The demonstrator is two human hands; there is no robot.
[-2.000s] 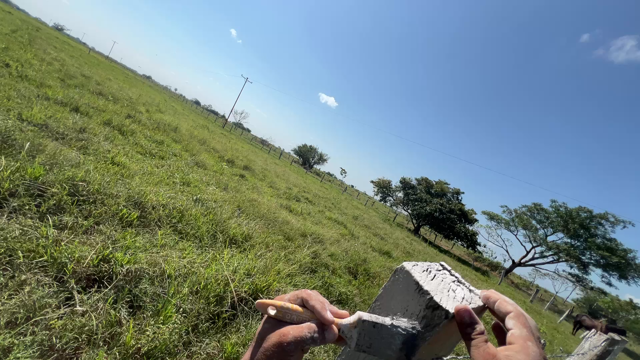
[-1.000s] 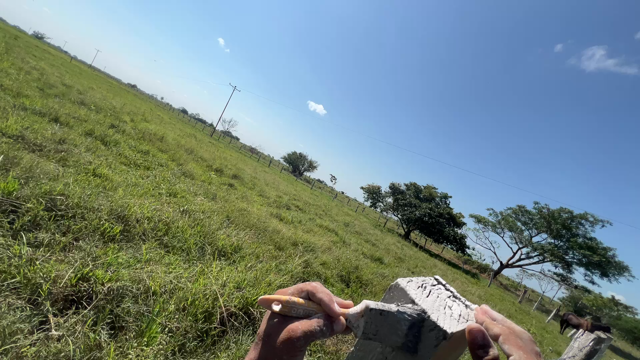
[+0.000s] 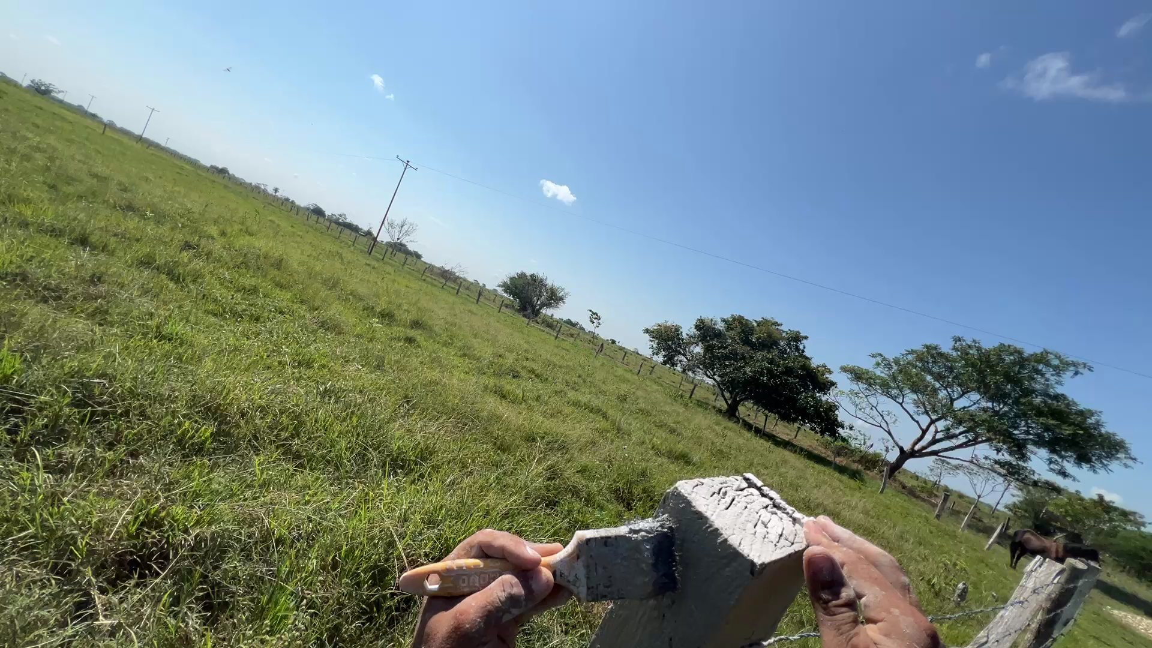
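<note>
A flat paintbrush (image 3: 621, 560) with a wooden handle is in my left hand (image 3: 495, 589), fingers pinched round the handle near the ferrule. Its dark, paint-coated bristles touch the left side of a wooden fence post (image 3: 720, 567). The post's cracked top and its sides carry white paint. My right hand (image 3: 859, 585) rests with thumb and fingertips against the right edge of the post top. White paint smears mark its skin. The lower part of the post is out of view.
Barbed wire (image 3: 967, 614) runs right from behind my right hand to another weathered post (image 3: 1035, 603). A dark horse (image 3: 1048, 546) stands beyond it. Grass (image 3: 315, 432) covers the sloping-looking field, with trees (image 3: 747, 369) and a far fence line behind.
The brush stays against the post's left side and my right hand stays at its right edge. The view has shifted slightly.
</note>
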